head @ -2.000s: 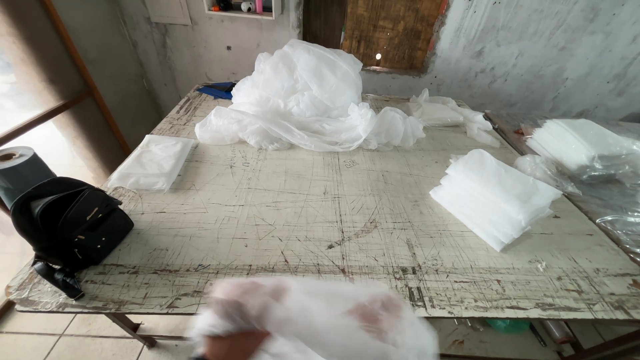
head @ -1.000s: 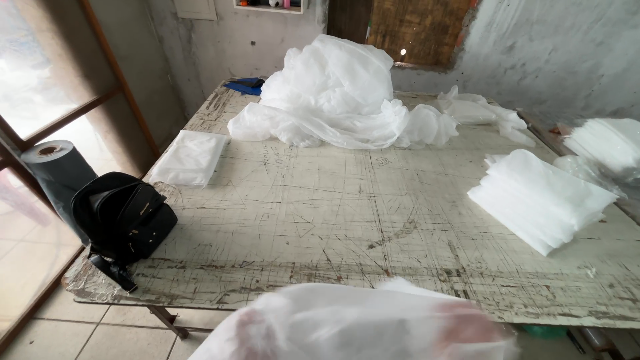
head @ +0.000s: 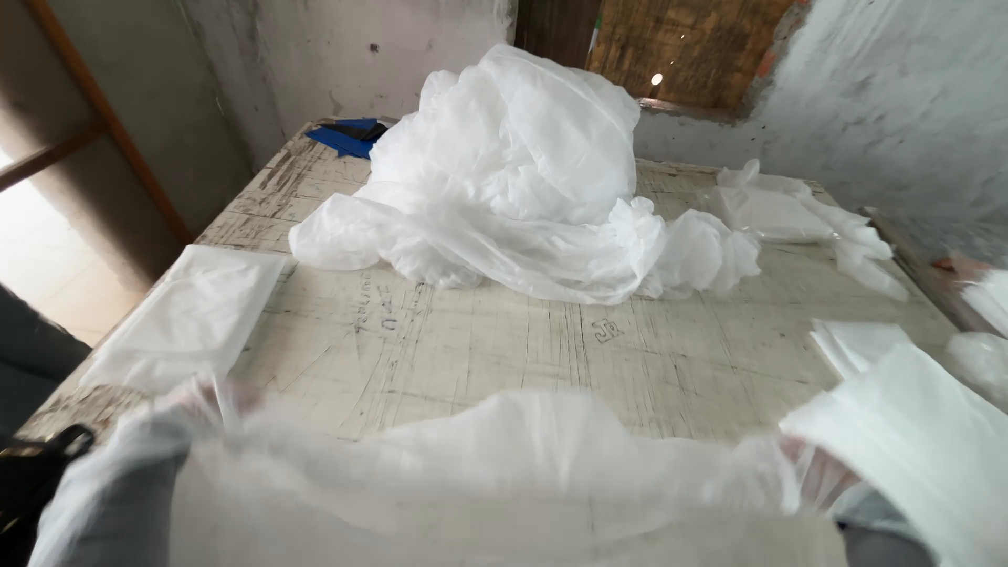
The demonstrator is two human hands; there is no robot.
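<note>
A thin, translucent white sheet (head: 504, 457) stretches blurred across the near part of the scratched table. Its left end is gripped by my left hand (head: 216, 398), just below a folded white sheet (head: 189, 315). My right hand (head: 819, 465) holds the other end, beside the stack of folded white sheets (head: 913, 425). Both hands are partly veiled by the thin material, and the grey sleeves show below them. Beyond the sheet, a large crumpled heap of white thin material (head: 512, 157) rests on the table (head: 504, 346).
A blue item (head: 346, 138) lies at the far left corner. Clear plastic with white material (head: 780, 209) sits at the far right. Part of a black bag (head: 39, 472) shows at the near left edge. More white sheets lie beyond the table's right edge.
My hands have moved apart and forward over the table, drawing the sheet wide between them. Earlier it hung bunched over them at the near edge. The view has shifted closer to the table.
</note>
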